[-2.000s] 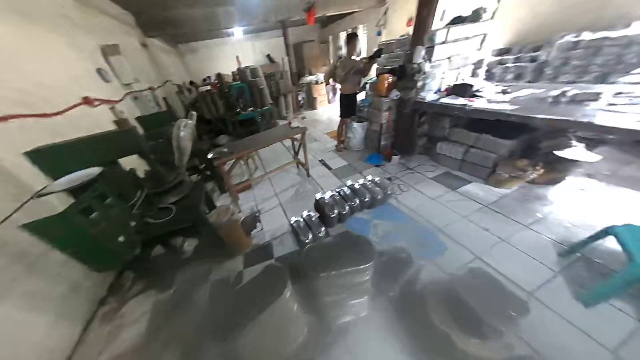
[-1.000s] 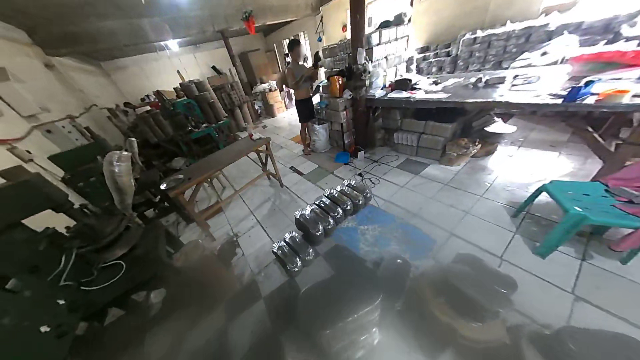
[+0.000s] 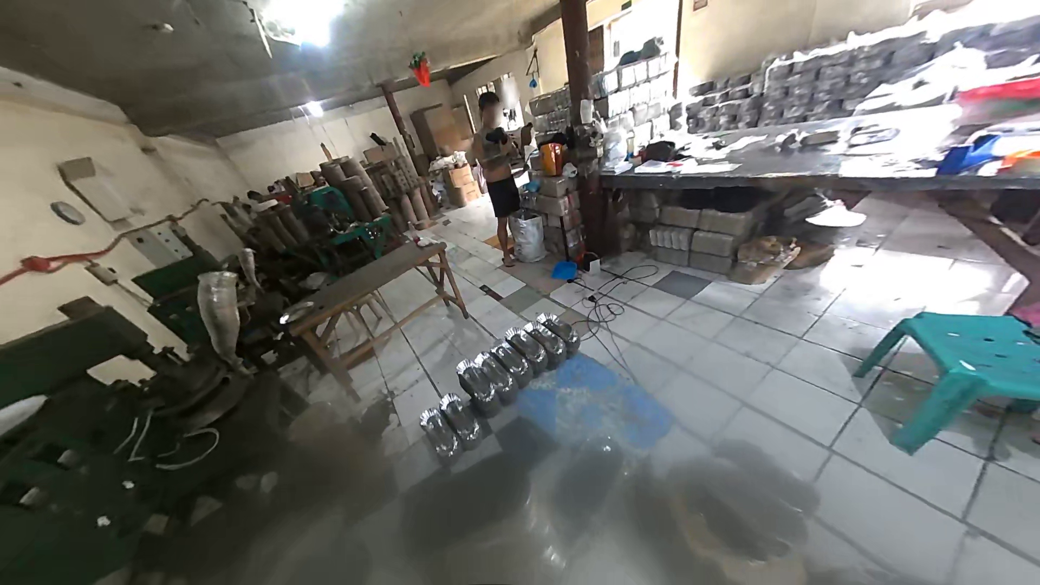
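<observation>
Neither of my hands shows in the head view. Shiny wrapped bundles [image 3: 508, 366] stand in a slanting row on the tiled floor, beside a blue patch [image 3: 597, 398]. Two of them, at the near left end, sit slightly apart from the others. Nearer to me, large dark rounded shapes [image 3: 463, 508] fill the bottom of the view; they are blurred, and what they are cannot be told.
A narrow wooden table [image 3: 370, 280] stands left of centre, near green machinery [image 3: 73, 357]. Cables [image 3: 605, 305] lie on the floor. A person [image 3: 497, 162] stands further back. At right are a teal plastic stool [image 3: 959, 366] and a long worktable [image 3: 731, 166] with wrapped blocks [image 3: 703, 231] underneath.
The view has swung to the right, bringing more of the teal stool and the long worktable into sight. The person at the back stays in about the same place.
</observation>
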